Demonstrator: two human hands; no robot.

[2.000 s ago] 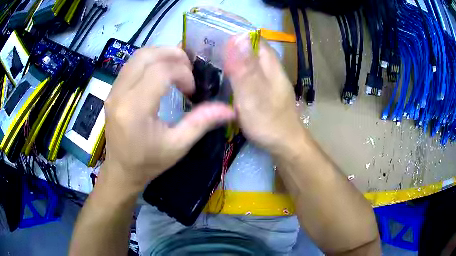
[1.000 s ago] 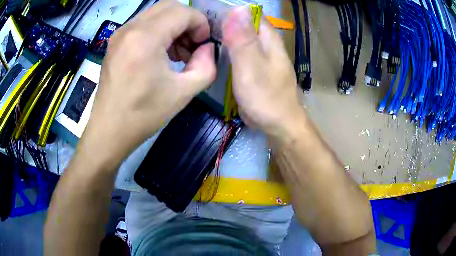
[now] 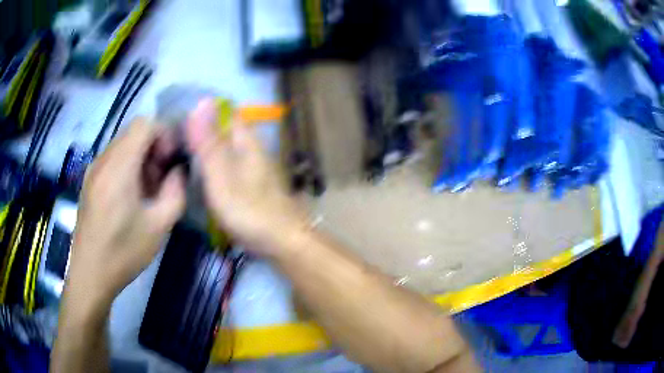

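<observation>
The view is heavily blurred. A grey battery pack with yellow edges (image 3: pixel 175 98) lies left of centre, mostly covered by my hands. My right hand (image 3: pixel 240 182) lies along the pack's right side and grips it. My left hand (image 3: pixel 124 211) is curled at the pack's left side, thumb and fingers close together; blur hides whether they pinch anything. A black ribbed housing (image 3: pixel 178 291) lies below the pack, between my wrists. Thin red lead wires (image 3: pixel 227 280) run beside the housing's right edge.
An orange stick (image 3: pixel 262 113) lies right of the pack. Blue-cable units (image 3: pixel 517 109) hang at right, black cables (image 3: pixel 302 138) nearer. Half-assembled units (image 3: pixel 25 240) stand at left. Yellow tape (image 3: pixel 502 283) follows the bench edge. A blue stool (image 3: pixel 524 328) and part of a person's arm (image 3: pixel 641 291) show lower right.
The view has swung right, so hands, pack and housing appear further left. My left hand has moved from the dark patch on the pack's face to a curled pose at its left side.
</observation>
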